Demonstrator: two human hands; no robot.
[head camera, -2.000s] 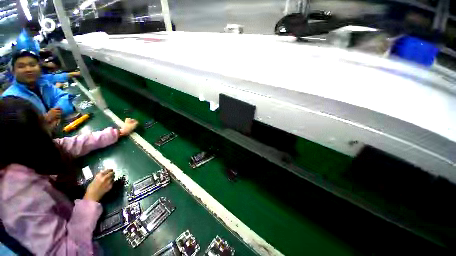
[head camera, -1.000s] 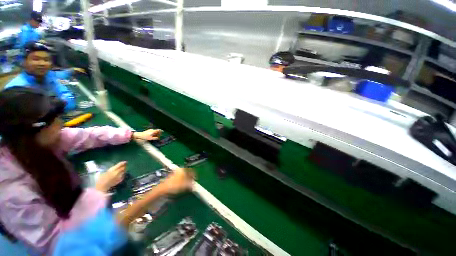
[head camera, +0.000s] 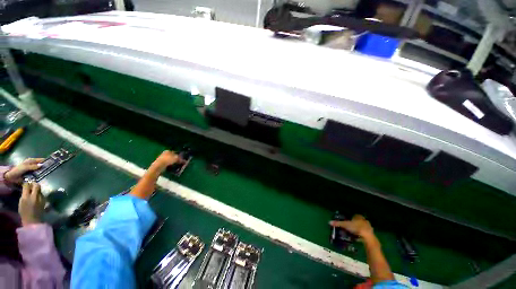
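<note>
My left hand reaches over the white rail, with its fingers on the end of a phone unit above the green conveyor. My right hand, at the lower right, has its fingers around another dark phone unit over the conveyor and partly covers it. Three more open phone units lie side by side on the bench at the bottom: one at the left, one in the middle and one at the right.
The white rail separates bench and conveyor. More units lie on the belt. Black sheets hang along the white shelf edge. A black bundle sits on the shelf. At left, a pink-sleeved person holds a unit.
The view has swung right. My left hand has moved from above the bench to a unit over the belt. My right hand has come into view on a unit. The neighbour now holds a unit.
</note>
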